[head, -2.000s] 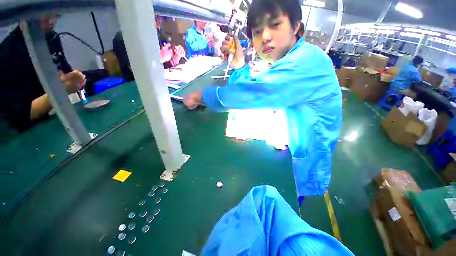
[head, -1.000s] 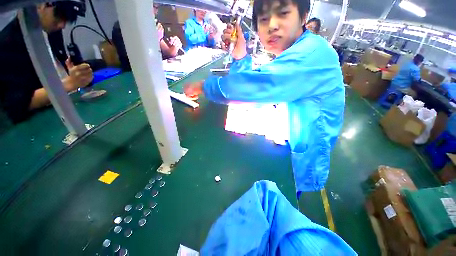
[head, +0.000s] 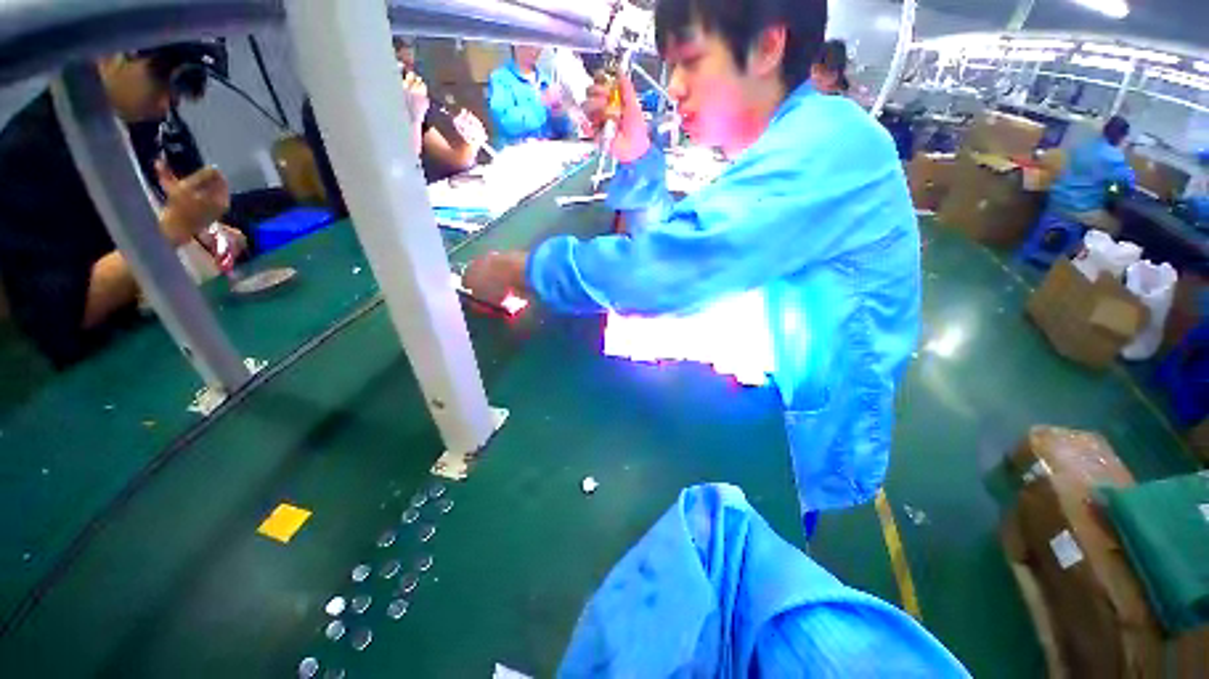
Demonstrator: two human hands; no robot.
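Several small silver-grey round discs (head: 390, 569) lie in slanting rows on the dark green surface (head: 530, 425), at the lower left of centre. A lone pale disc or scrap (head: 590, 486) lies to their right. A yellow square (head: 285, 523) lies flat to their left. A blue smock sleeve (head: 729, 597), apparently the wearer's, fills the lower middle. Neither of my hands shows; both are out of the picture or hidden. A pale corner (head: 511, 673) of paper or a bag is cut off by the bottom edge.
A person in a blue smock (head: 796, 239) stands across, one hand at a white strip, the other at an upright tool. Bright white housings (head: 683, 342) lie beside them. Slanting frame posts (head: 398, 239) stand left. Another person works far left. Cartons (head: 1081, 531) stand at the right.
The person opposite has turned their head to the left and down. Their lower hand moved off and back along the white strip. The view has shifted slightly. The discs look unmoved.
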